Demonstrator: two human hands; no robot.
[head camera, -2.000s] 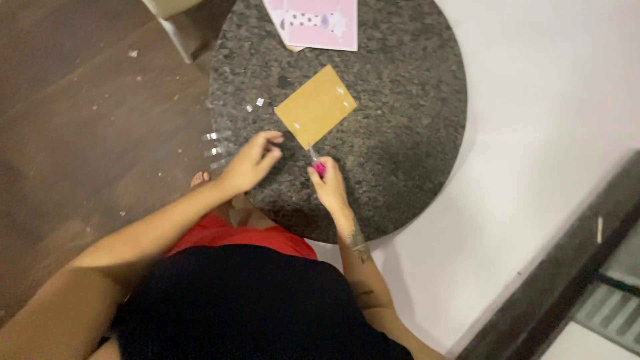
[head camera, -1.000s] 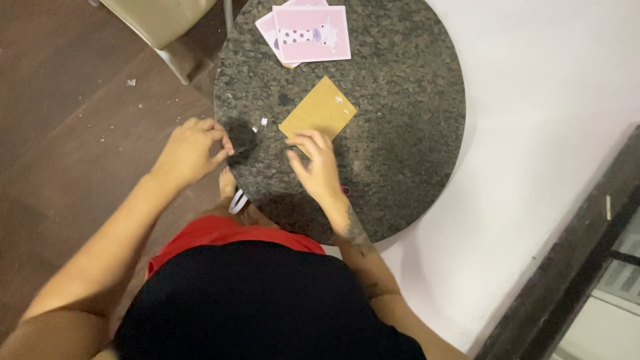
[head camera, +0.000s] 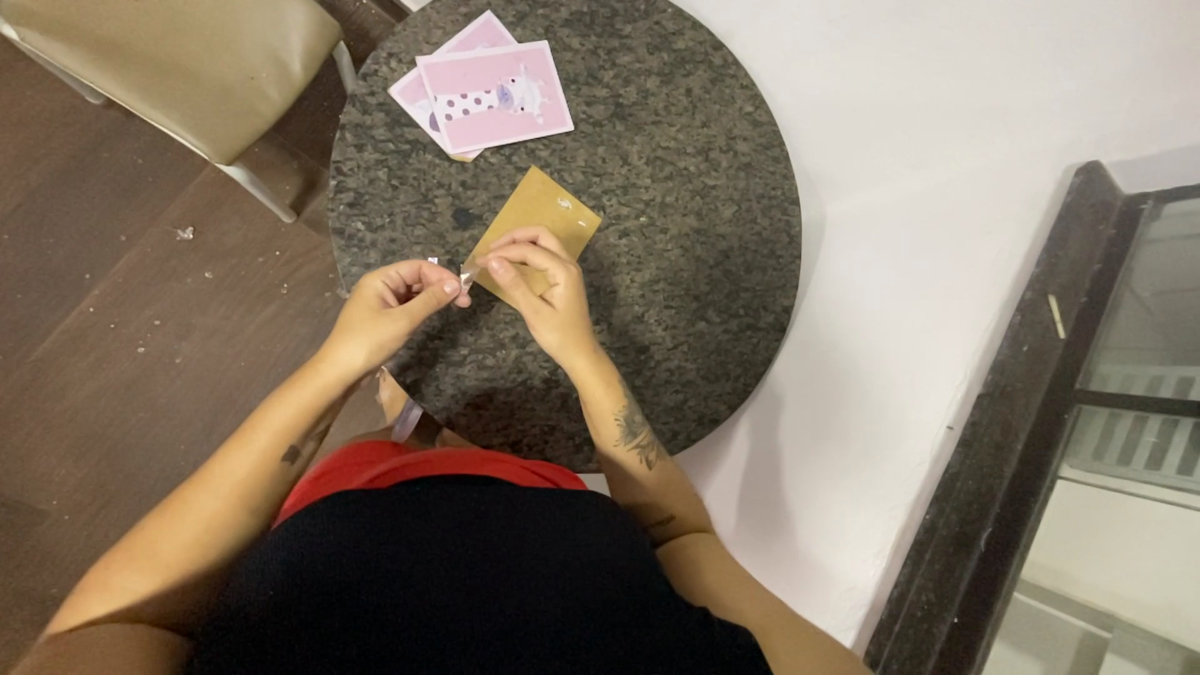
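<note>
Between the fingertips of my left hand (head camera: 394, 305) is a small piece of clear tape or film (head camera: 467, 277). The fingertips of my right hand (head camera: 548, 295) touch or nearly touch its other side; whether they grip it I cannot tell. Under my right hand lies a tan rectangular card or board (head camera: 531, 217) on the dark speckled round table (head camera: 684, 178), with small clear or whitish bits near its far right corner. Two pink giraffe pictures (head camera: 487, 127) overlap farther back, over a tan edge. Another tiny shiny scrap (head camera: 432, 261) shows just beyond my left fingers.
A beige padded chair (head camera: 202, 80) stands at the back left. Small scraps (head camera: 185, 232) lie on the dark wood floor (head camera: 103, 309). A pale wall (head camera: 900, 187) borders the table on the right, with a dark window frame (head camera: 1012, 412) beyond.
Two seconds ago my right hand held a pink-handled tool at the tan card; it is out of that hand now. My left hand has moved in from the table's left edge toward my right hand since one second ago.
</note>
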